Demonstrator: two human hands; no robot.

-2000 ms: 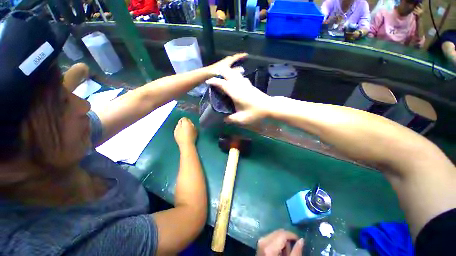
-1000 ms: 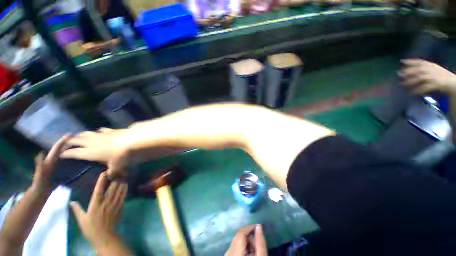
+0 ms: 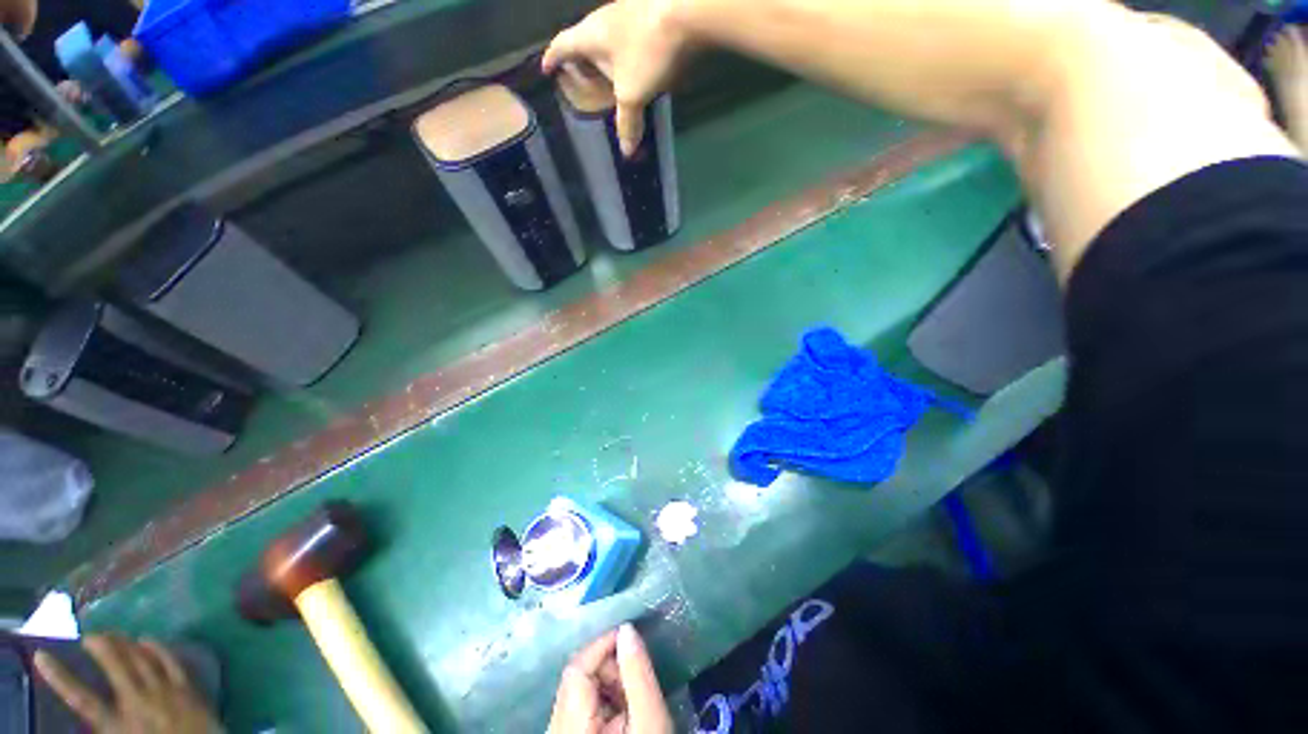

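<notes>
My right hand (image 3: 620, 58) reaches in from the right, its fingers around the wood-grain top of a grey speaker (image 3: 631, 179) with a black connector strip. Part of that top is hidden by the hand. A second wood-topped speaker (image 3: 495, 208) stands just left of it. My left hand (image 3: 614, 685) is at the bottom edge, partly cut off, fingers curled together with nothing visible in it. A crumpled blue cloth (image 3: 839, 413) lies on the green bench. A light-blue solvent bottle (image 3: 610, 552) has its metal cap flipped open, with a white scrap (image 3: 676, 522) beside it.
A mallet (image 3: 337, 617) lies left of the bottle. Two dark-topped speakers (image 3: 258, 301) are in the far lane at left, beyond a brownish strip (image 3: 474, 376). Another person's hand (image 3: 136, 688) is at bottom left. A grey speaker (image 3: 990, 316) is at right, a blue bin (image 3: 237, 36) top left.
The view has swung right. My right hand has left the dark speaker by the neighbour and moved onto a wood-topped speaker in the far lane. The neighbour's hands are now mostly out of view.
</notes>
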